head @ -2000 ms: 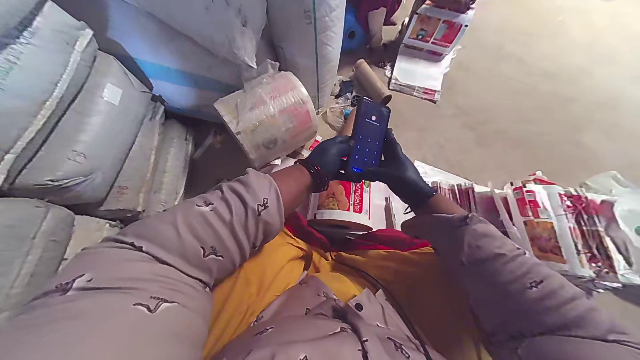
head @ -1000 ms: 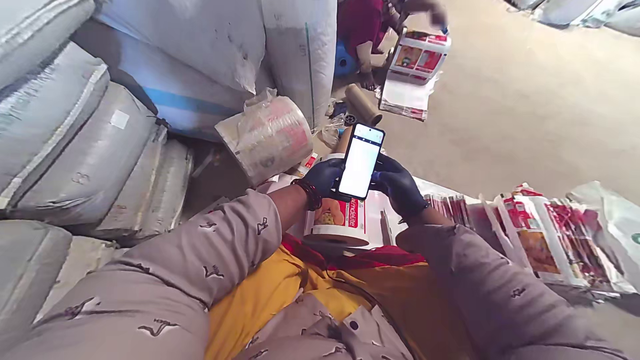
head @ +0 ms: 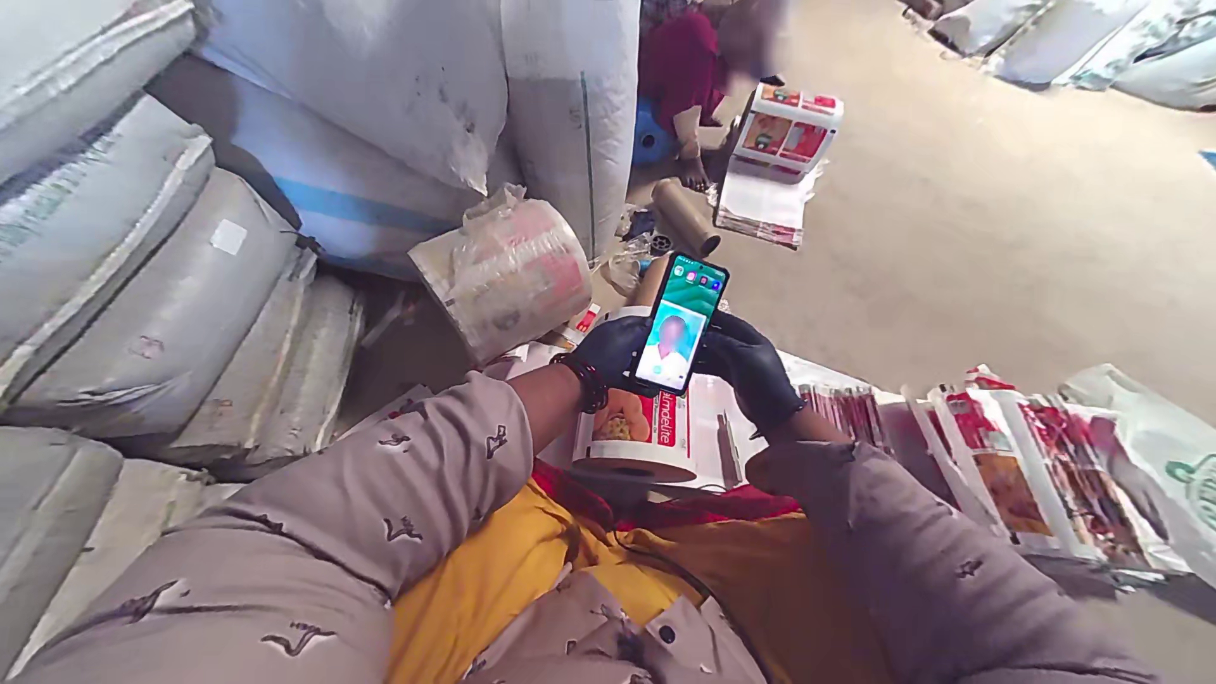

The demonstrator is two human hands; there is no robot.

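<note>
A lit smartphone (head: 680, 323) is held between my two dark-gloved hands, its screen toward me with app icons and a picture on it. My left hand (head: 613, 356) grips its left edge, and my right hand (head: 746, 366) grips the right edge. The fingers behind the phone are hidden. Just beneath the hands, near my lap, lies a printed roll of packaging film (head: 632, 432). A cardboard core (head: 652, 281) shows partly behind the phone. To the left of the hands rests a larger roll wrapped in clear plastic (head: 518, 275).
Stuffed woven sacks (head: 142, 313) are piled at the left. Stacks of printed film pouches (head: 1026, 465) lie at the right. Ahead are a loose cardboard tube (head: 686, 218), another printed roll (head: 787, 128) and a seated person (head: 679, 71) beside it. More sacks (head: 1073, 38) stand at the far right.
The phone's screen has gone from a dark keypad-like display to a white page and now to icons with a picture. Both hands stay on the phone.
</note>
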